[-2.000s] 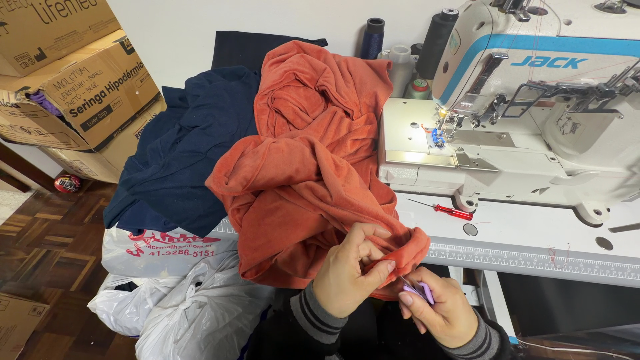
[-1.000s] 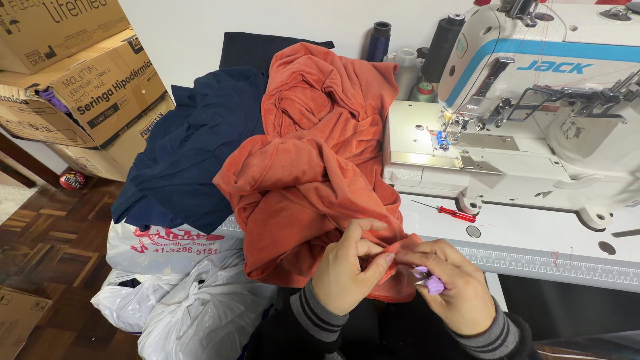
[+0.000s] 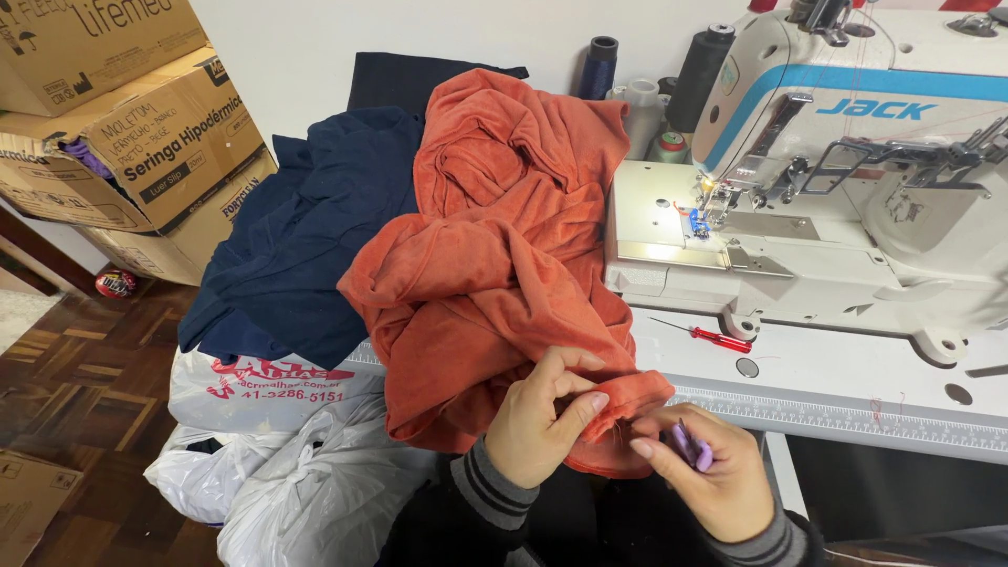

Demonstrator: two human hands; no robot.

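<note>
An orange velour fabric piece (image 3: pixel 504 268) lies bunched over the table edge, left of a white Jack sewing machine (image 3: pixel 819 181). At its lower right end, my left hand (image 3: pixel 543 417) pinches a folded, seamed edge between thumb and fingers. Just right of that edge is my right hand (image 3: pixel 709 465), holding a small purple-handled tool (image 3: pixel 691 450) within its curled fingers; the tool's kind is mostly hidden. The thumb and index finger of my right hand are close to loose threads at the fabric edge.
Dark blue fabric (image 3: pixel 315 228) is heaped at the left above white plastic bags (image 3: pixel 315 480). A red screwdriver (image 3: pixel 720 339) lies before the machine. Thread cones (image 3: pixel 701 79) stand behind. Cardboard boxes (image 3: pixel 173 142) are stacked at the far left. A ruler strip (image 3: pixel 827 421) runs along the table edge.
My right hand has drawn slightly away from the fabric edge, which it touched a second ago. My left hand keeps its pinch on the orange fabric.
</note>
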